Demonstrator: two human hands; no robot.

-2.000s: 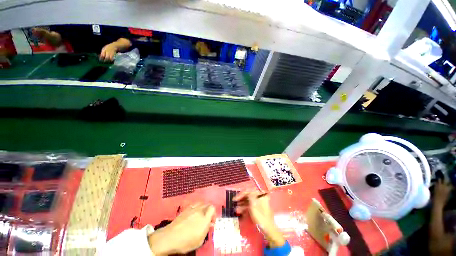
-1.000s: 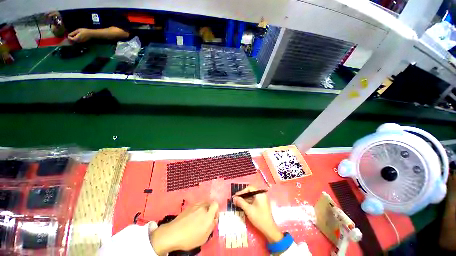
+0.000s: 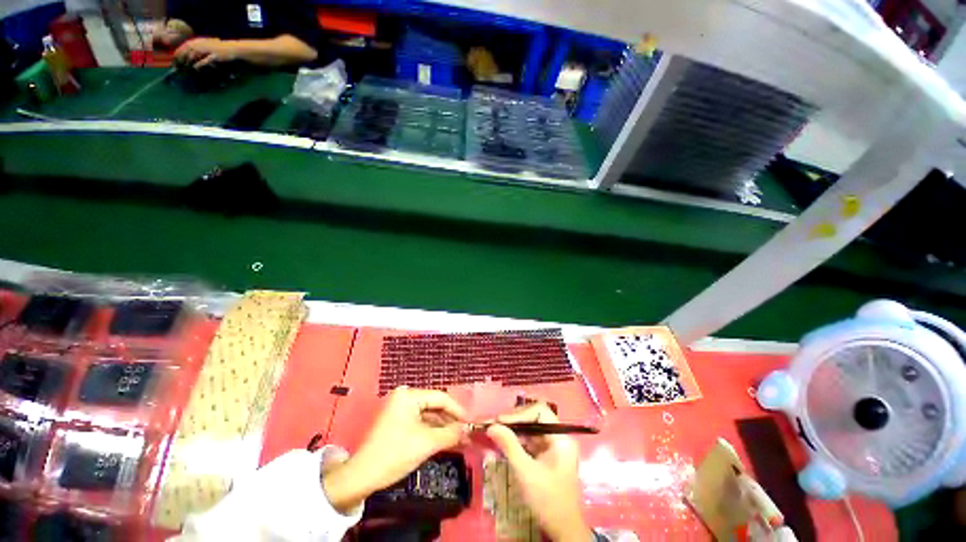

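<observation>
My right hand (image 3: 546,466) holds dark tweezers (image 3: 556,428) that point left, near the bench centre. My left hand (image 3: 408,439) meets it there, with thumb and forefinger pinched at the tweezers' tip; whether a tiny part is between the fingertips I cannot tell. A black device housing (image 3: 440,482) with pale marks inside lies on the bench below my left hand, partly hidden by it. Release liner strips (image 3: 506,498) lie beside the housing, partly under my right hand. The black pad strips above are mostly hidden by my right hand.
Die-cut pad sheet (image 3: 477,360) and parts box (image 3: 648,368) lie at the bench back. Adhesive sheets (image 3: 238,386) and blister trays (image 3: 117,381) are at left. The fan (image 3: 871,413) and a brown card (image 3: 720,489) are at right. A person's hands show beyond the green conveyor (image 3: 424,254).
My hands have come together at the tweezers' tip, and my right hand has left the black strips. The housing shows more below my left hand. The whole view has shifted.
</observation>
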